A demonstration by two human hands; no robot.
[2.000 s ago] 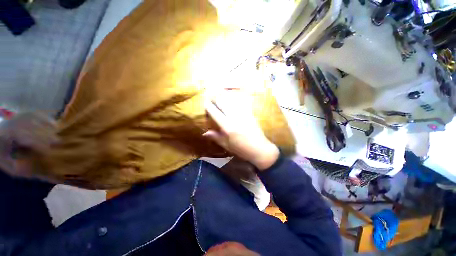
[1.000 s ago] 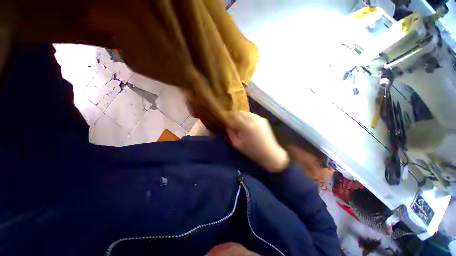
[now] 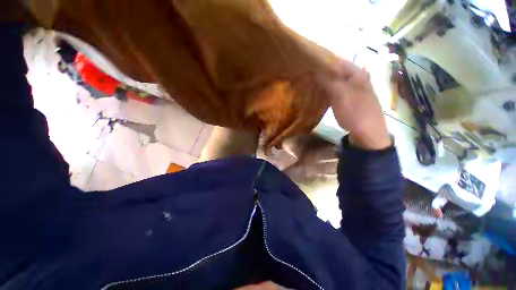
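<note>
The mustard-brown cloth (image 3: 226, 62) hangs bunched across the top middle, off the table's front edge and above my lap. My right hand (image 3: 359, 107) is blurred and closed on the cloth's right end, near the table edge. My left sleeve runs up the left side. A blurred tan patch at the top left corner, beside the cloth, may be my left hand; its grip cannot be made out. The needle area of the cream-white sewing machine (image 3: 447, 62) is too blurred to read.
Black-handled shears (image 3: 424, 147) and smaller dark tools lie right of my right hand on the white table (image 3: 396, 127). A small white box with a black label (image 3: 472, 184) is at the table's right end. A red object (image 3: 96, 73) is near the tiled floor at left.
The cloth first came off the table towards my lap. Since then my right hand has moved up and right with its end, towards the table. More of the red object shows at left.
</note>
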